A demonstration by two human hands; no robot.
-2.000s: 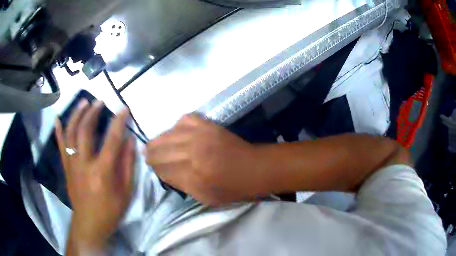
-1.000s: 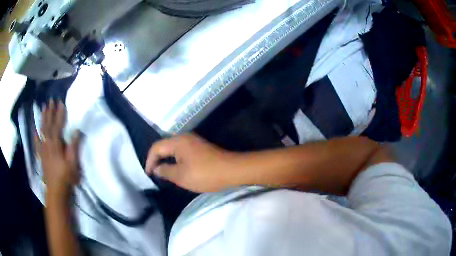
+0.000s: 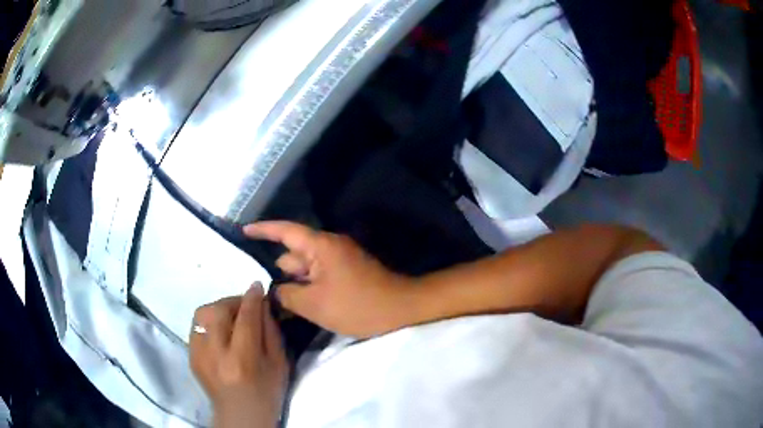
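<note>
The white lining point(image 3: 188, 259) lies on the table and hangs over its front, with a dark strip point(image 3: 180, 194) along its right edge running up to the needle area point(image 3: 117, 113) of the sewing machine point(image 3: 50, 100). My right hand point(image 3: 347, 284) holds the dark edge at the table's front, its index finger stretched along the strip. My left hand point(image 3: 240, 351), with a ring, pinches the edge of the same cloth just below and left of my right hand. The fingertips of both hands are close together. The needle itself is too blurred to make out.
A measuring tape point(image 3: 314, 96) runs along the table's front edge. Dark cloth pieces with white parts point(image 3: 544, 71) hang at the upper right. A red-orange basket point(image 3: 678, 92) stands on the grey floor point(image 3: 711, 192). A dark curved flat piece point(image 3: 230, 10) lies at the top.
My left hand has moved from the left part of the cloth to the edge beside my right hand. The white lining is spread flatter. The view has shifted, with table and basket further left and up.
</note>
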